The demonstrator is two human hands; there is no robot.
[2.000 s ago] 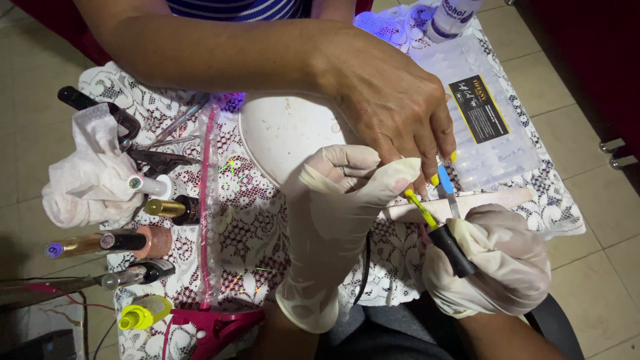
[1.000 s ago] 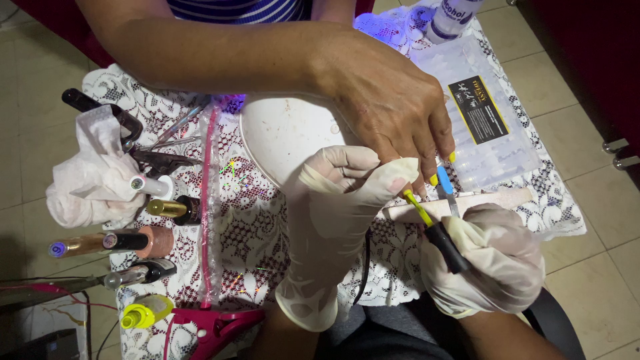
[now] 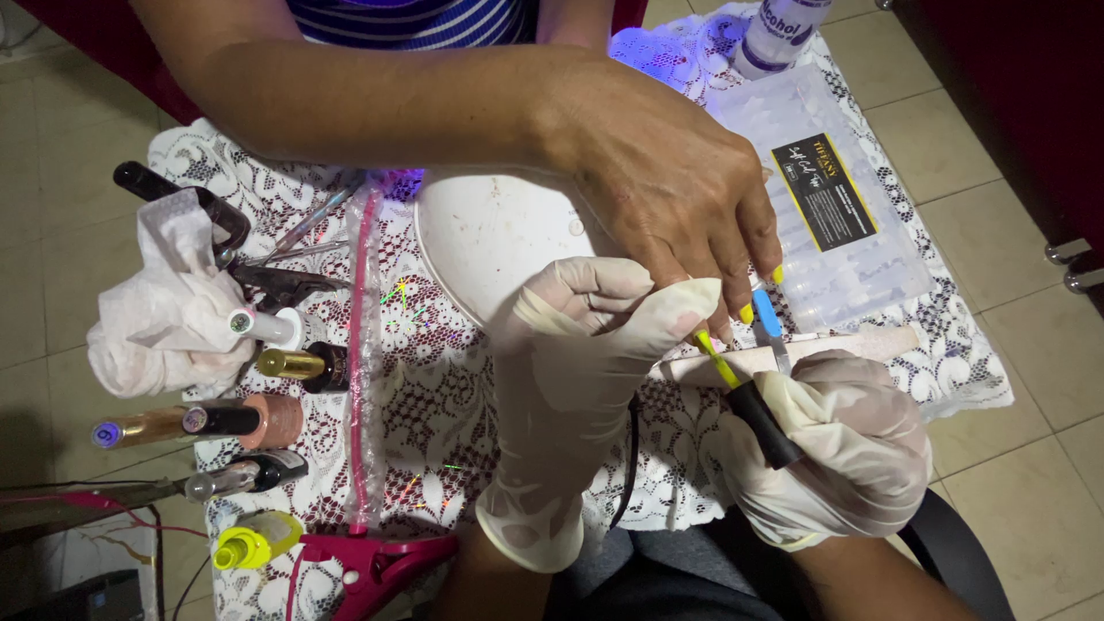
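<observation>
My left hand (image 3: 586, 345), in a white glove, is closed around a fingertip of another person's hand (image 3: 664, 164), which lies palm down over a white nail lamp (image 3: 483, 233). Two of that person's nails show yellow polish. Between the fingers of my gloved right hand (image 3: 828, 448) is the black cap of a nail polish brush (image 3: 763, 424). Its yellow-coated tip meets the held fingertip, whose nail is partly hidden by my left hand. Just beyond my right hand a blue-ended metal tool (image 3: 766, 312) rests near a pale nail file (image 3: 880, 343).
At left stand or lie several polish bottles (image 3: 328, 366), crumpled white tissue (image 3: 164, 319) and an open yellow bottle (image 3: 259, 539). A pink clamp (image 3: 371, 569) sits at the near edge. A clear box of nail tips (image 3: 888, 276) and an alcohol bottle (image 3: 780, 39) are at right.
</observation>
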